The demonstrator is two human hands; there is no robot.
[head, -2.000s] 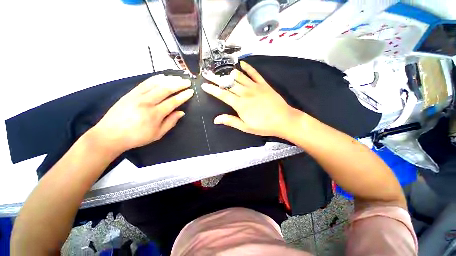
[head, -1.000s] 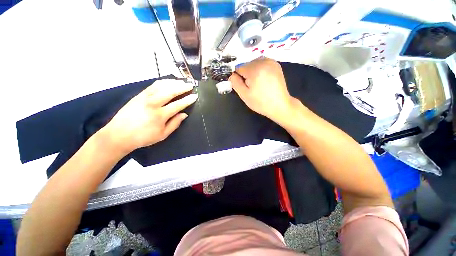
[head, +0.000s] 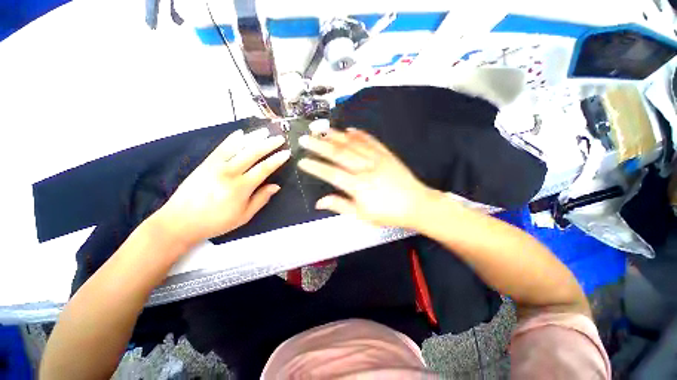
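A black cut panel [head: 438, 133] lies across the white machine table, with a faint pale line running from the needle area toward the front edge. The presser foot and needle [head: 284, 125] meet the cloth just beyond my fingertips. My left hand [head: 226, 185] lies flat on the cloth left of the pale line, fingers spread and pointing to the foot. My right hand [head: 364, 178] is slightly blurred and rests over the cloth right of the line, fingers spread. Neither hand is closed on the cloth.
The machine head's round knob [head: 341, 53] is beyond the foot. A dark control panel [head: 623, 53] and a tan block [head: 627, 130] are at the right. A blue bin [head: 579, 252] is below the table at right. Black work [head: 371, 289] with red strips hangs below the ruler-marked edge [head: 275, 269].
My right hand has come from a curled pose beside the knob near the foot to lying spread on the cloth. My left hand stays by the foot. The cloth has shifted slightly and the view has tilted.
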